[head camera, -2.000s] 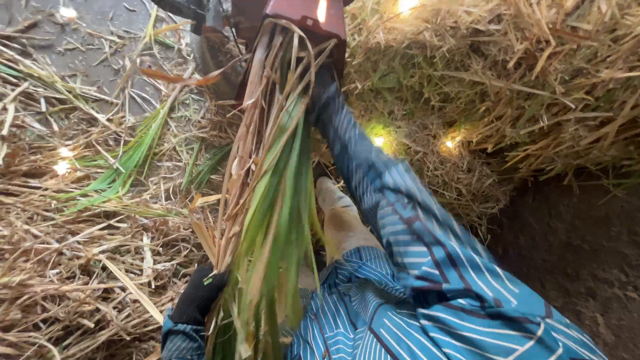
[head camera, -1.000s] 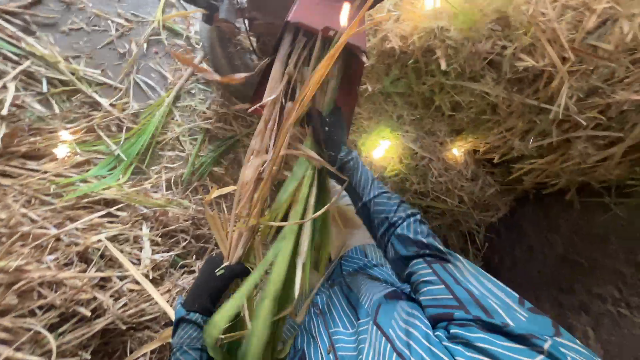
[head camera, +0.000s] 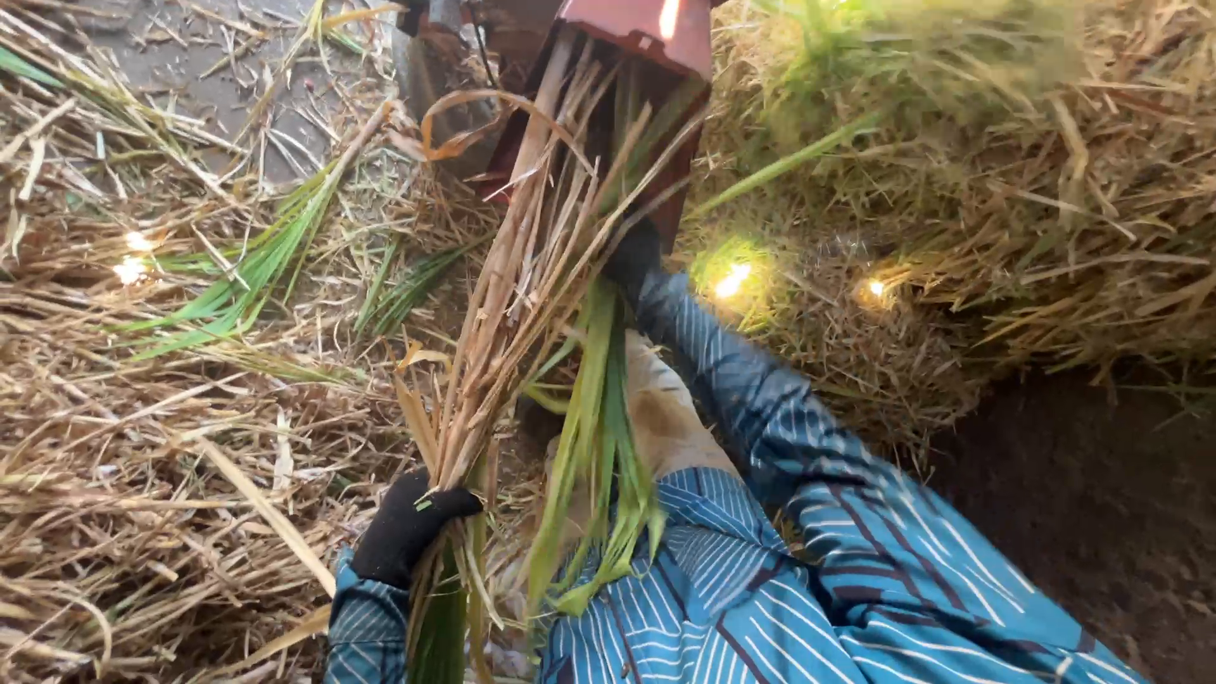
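In a black glove, my left hand (head camera: 418, 522) grips the lower part of a bundle of long dry brown stalks (head camera: 503, 323). The upper ends of the stalks lie inside the open mouth of a red metal feed chute (head camera: 641, 33). My right hand (head camera: 635, 252), also gloved in black, is at the chute's right side against the stalks; its fingers are mostly hidden. Long green leaves (head camera: 594, 427) hang below my right hand, over the lap of the blue striped clothing.
Loose dry straw (head camera: 142, 513) covers the ground at left, with green blades (head camera: 256, 275) on it. A large heap of chopped straw (head camera: 950, 190) rises at right, beside a dark patch of ground (head camera: 1092, 503). A blurred green spray (head camera: 883, 57) shows at the top right.
The green leaves that lay across the bundle near my left hand now hang separately below my right hand. The orange stalk that crossed the chute a second ago is no longer there.
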